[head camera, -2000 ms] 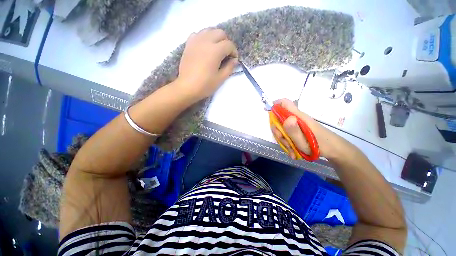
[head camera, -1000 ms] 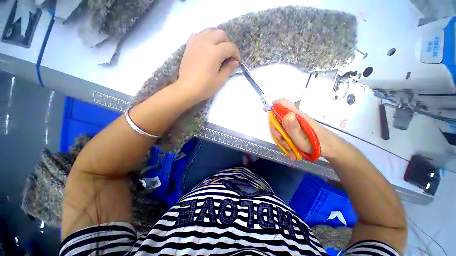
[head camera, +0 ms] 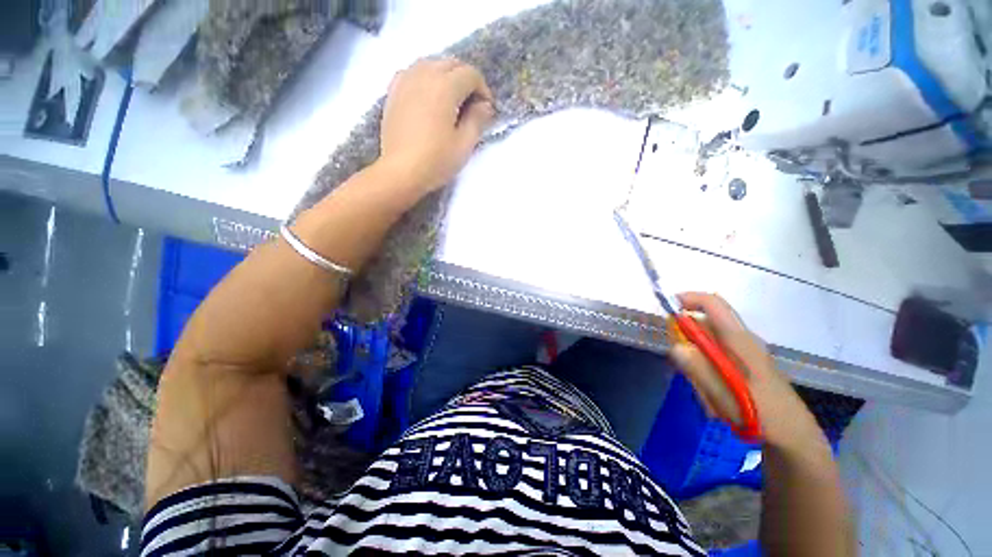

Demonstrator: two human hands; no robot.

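Note:
A long curved speckled grey-brown fabric piece (head camera: pixel 609 54) lies on the white table, its right end by the machine's needle area and its left end hanging over the front edge. My left hand (head camera: pixel 432 118) pinches the inner edge of the fabric near its middle. My right hand (head camera: pixel 723 354) holds the scissors (head camera: pixel 720 368) by the red and orange handles over the table's front edge. The blades look closed and point up and left, apart from the fabric. What my left fingertips hold is partly hidden.
The sewing machine head (head camera: pixel 870 82) stands at the upper right. A thin dark tool (head camera: pixel 821 230) and a black case (head camera: pixel 933 341) lie on the right. Cut pieces (head camera: pixel 256 60) lie upper left. Blue crates (head camera: pixel 201 288) and heaped speckled cloth (head camera: pixel 118 430) are below the table.
My right hand has drawn the scissors away from the fabric and my left fingertips, down and to the right. My left hand stays on the fabric. The view has shifted slightly.

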